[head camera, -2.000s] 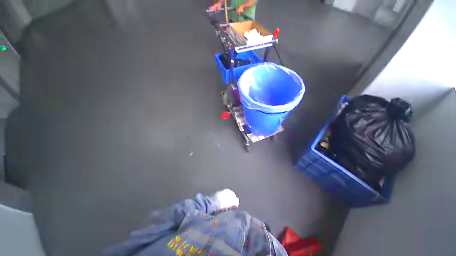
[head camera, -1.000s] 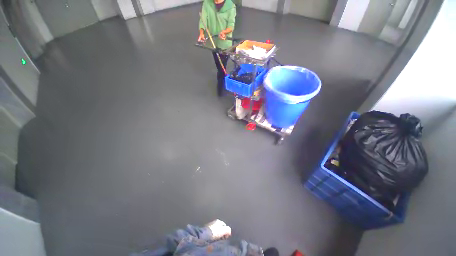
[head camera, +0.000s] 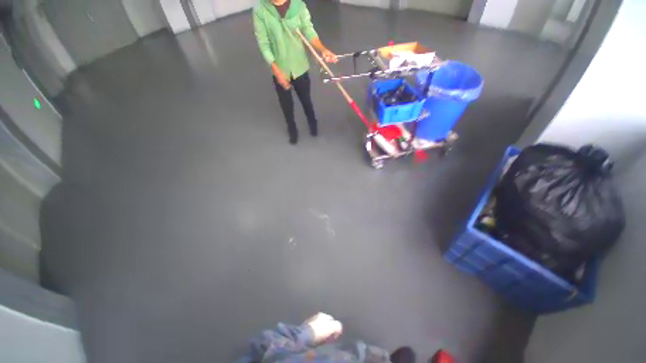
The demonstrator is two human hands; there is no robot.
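Observation:
My left hand (head camera: 324, 328), in an off-white glove, shows small at the bottom centre beyond a blue denim sleeve. Its fingers are blurred and I cannot tell whether it holds anything. My right hand is not in view. A large blue crate (head camera: 506, 273) stands on the floor at the right against the wall, apart from my left hand. A big knotted black bin bag (head camera: 563, 202) rests on top of it and bulges over the rim. Some loose waste (head camera: 489, 216) shows beside the bag; the rest is hidden.
A person in a green top (head camera: 287, 42) stands at the janitor's cart (head camera: 377, 162), which holds a blue lined waste bin (head camera: 446, 106), small blue crate (head camera: 399, 113), carton tray (head camera: 425, 57) and long-handled red dustpan (head camera: 386, 133). A red object (head camera: 443, 356) shows at the bottom edge.
The cart has turned and moved right and away, its bin now behind the small crate. The person now shows beside it, one hand lowered. The view has shifted, leaving my left hand lower in frame.

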